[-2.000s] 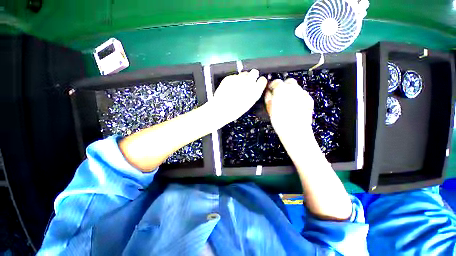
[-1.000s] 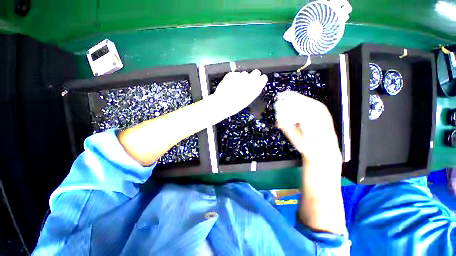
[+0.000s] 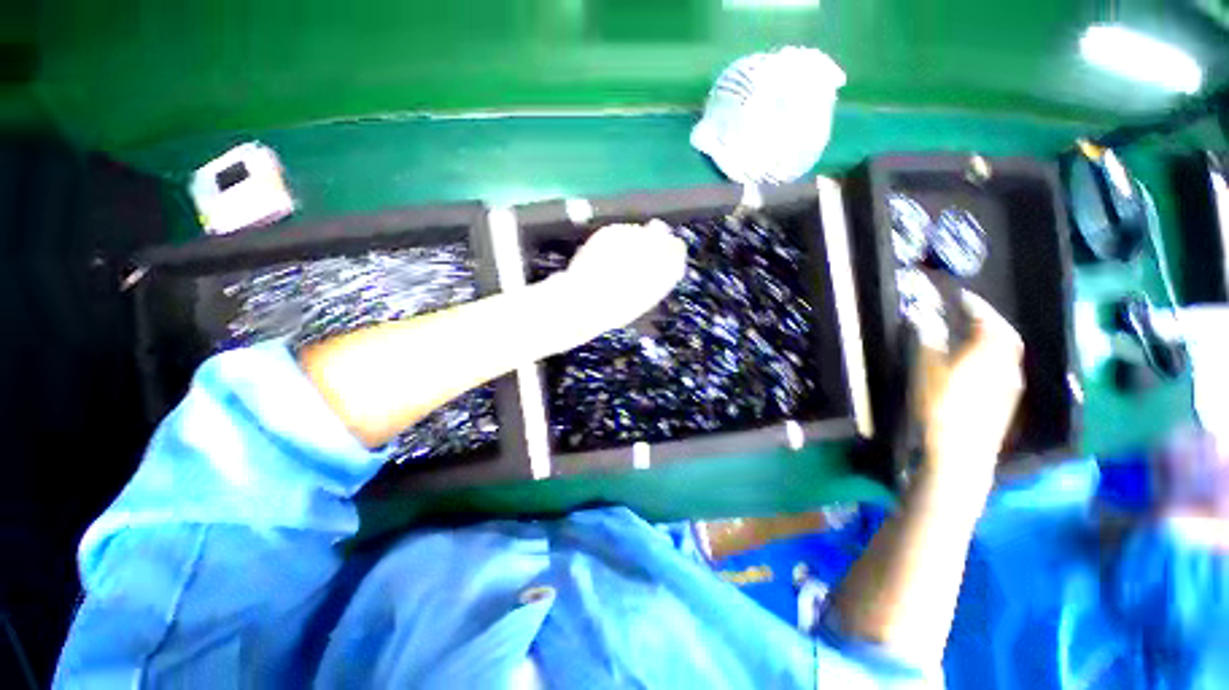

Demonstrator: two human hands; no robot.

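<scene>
The middle tray [image 3: 643,454] holds loose small dark pieces [image 3: 728,337]. My left hand [image 3: 629,270] is over its upper left part with the fingers curled; whether it holds a piece is hidden. My right hand [image 3: 968,371] is over the right tray [image 3: 1055,310], its thumb and fingers spread near the lowest disc. Silvery discs [image 3: 958,241] lie in the upper left of that tray. The frame is blurred, so whether the right fingers touch a disc cannot be told. The left tray [image 3: 337,223] holds paler silver pieces [image 3: 351,290], partly hidden by my left forearm.
A white fan [image 3: 772,115] stands behind the middle tray. A small white counter [image 3: 243,187] sits behind the left tray. Dark objects [image 3: 1108,202] and another person's blurred hand [image 3: 1193,475] are at the far right. Dark bins stand at the far left.
My right hand has moved right from the middle tray to the discs in the right tray. My left hand stays over the middle tray. The view has shifted right.
</scene>
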